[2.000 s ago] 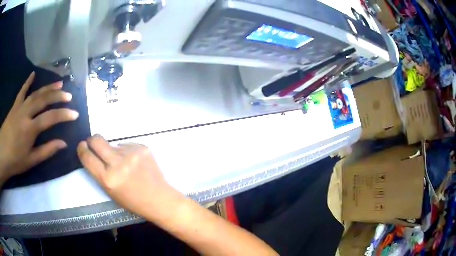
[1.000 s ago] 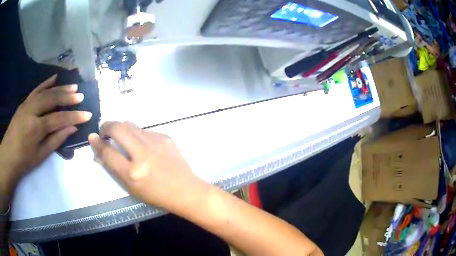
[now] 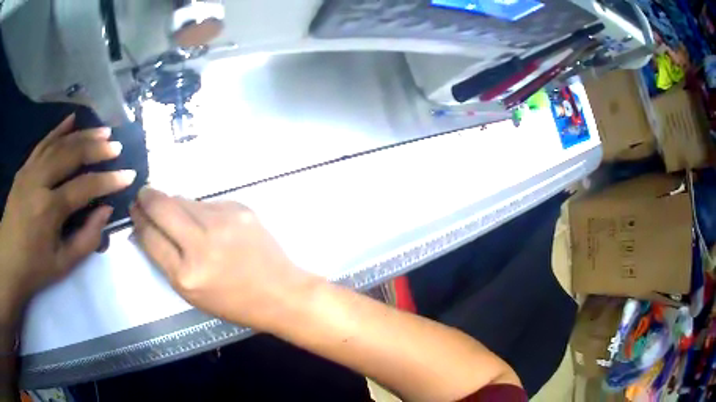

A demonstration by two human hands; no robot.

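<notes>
A black garment piece point(image 3: 129, 149) lies at the left under the end of the white sewing machine head point(image 3: 259, 23). My left hand point(image 3: 67, 188) rests on the cloth with fingers spread, pressing it on the table. My right hand point(image 3: 208, 243) pinches the near right edge of the cloth between thumb and fingertips, beside the left fingers. The presser foot and needle area point(image 3: 182, 118) shows metal parts just right of the cloth; the needle itself is too blurred to tell.
A ruler strip point(image 3: 377, 275) runs along the table's front edge. Slim dark and red tools point(image 3: 534, 74) sit on the machine body. Black cloth point(image 3: 502, 275) hangs below the table beside a red support point(image 3: 404, 294). Cartons point(image 3: 632, 235) and colourful material point(image 3: 655, 345) stand at the right.
The cloth's near edge has drawn back from the table front, and my left hand has moved with it. My right hand keeps its pinch. The camera view has shifted.
</notes>
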